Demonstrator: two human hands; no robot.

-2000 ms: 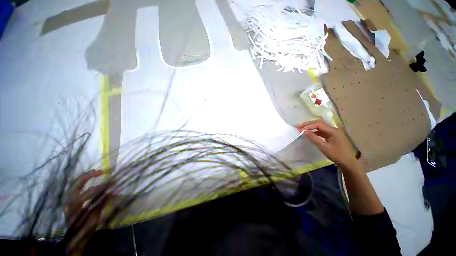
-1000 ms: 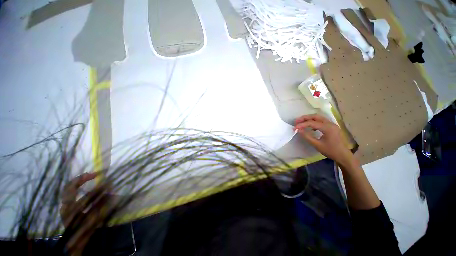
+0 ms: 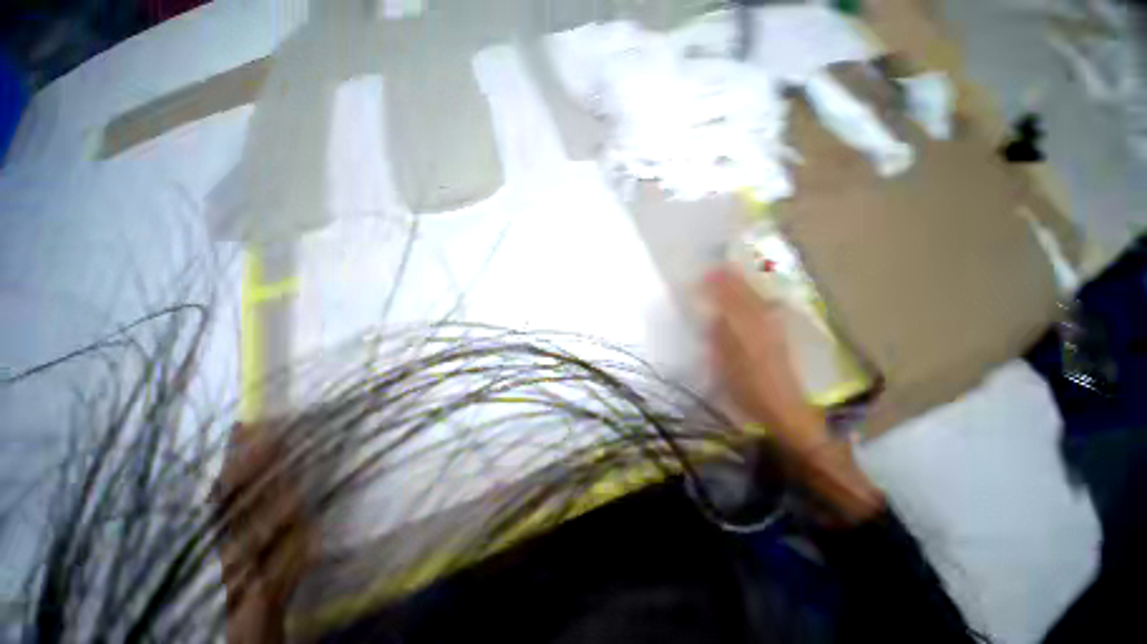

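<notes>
The white cut panel (image 3: 541,252) lies on the grey board (image 3: 440,138), its two long strips pointing to the far side. My right hand (image 3: 748,340) is at the panel's right edge, blurred by motion; its grip cannot be told. My left hand (image 3: 264,503) is at the near left corner by the yellow tape (image 3: 254,340), blurred and partly behind dark hair strands. The glue bottle (image 3: 770,262) lies just beyond my right hand, partly hidden.
A heap of white strips (image 3: 686,120) lies at the far right of the panel. A brown panel (image 3: 918,252) lies at right, with white sheets (image 3: 994,466) below it. A black scrap (image 3: 1025,136) lies further right. A brown strip (image 3: 189,107) lies far left.
The view has shifted and blurred. My right hand has moved slightly left, its fingers now pointing away from me. My left hand appears slightly further right. The panel's strips now sit lower in view.
</notes>
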